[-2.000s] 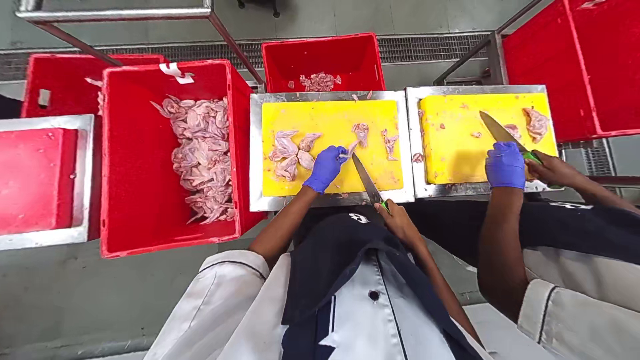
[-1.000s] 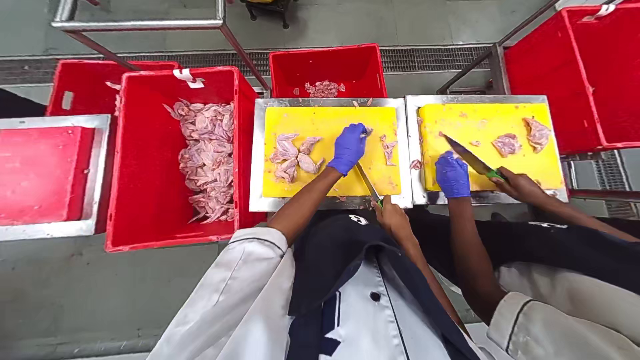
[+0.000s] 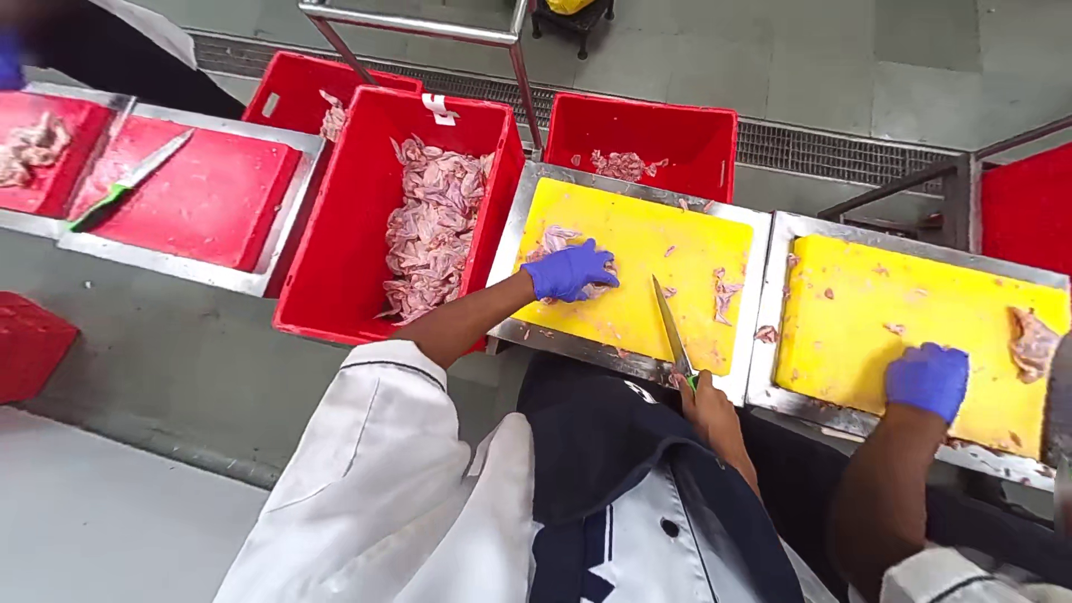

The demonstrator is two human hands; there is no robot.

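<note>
My left hand (image 3: 571, 271), in a blue glove, lies over pieces of raw poultry (image 3: 556, 241) on the left part of a yellow cutting board (image 3: 636, 226). Its fingers are bent down over the meat; whether they grip a piece is hidden. In my bare right hand (image 3: 714, 419), at the board's near edge, is a green-handled knife (image 3: 672, 322), its blade pointing up and left across the board. A thin poultry scrap (image 3: 724, 295) lies near the board's right side. Small bits of meat are scattered about the board.
Left of my board stands a red crate (image 3: 331, 251) with many poultry pieces; behind is a red crate (image 3: 641, 138) with scraps. At right, a co-worker's gloved hand (image 3: 928, 381) is on another yellow board (image 3: 846, 318). A knife (image 3: 138, 176) lies on a red board (image 3: 218, 193) at left.
My left hand has moved left from the middle of the board to the poultry pieces. The knife stays in my right hand. The view has turned toward the left.
</note>
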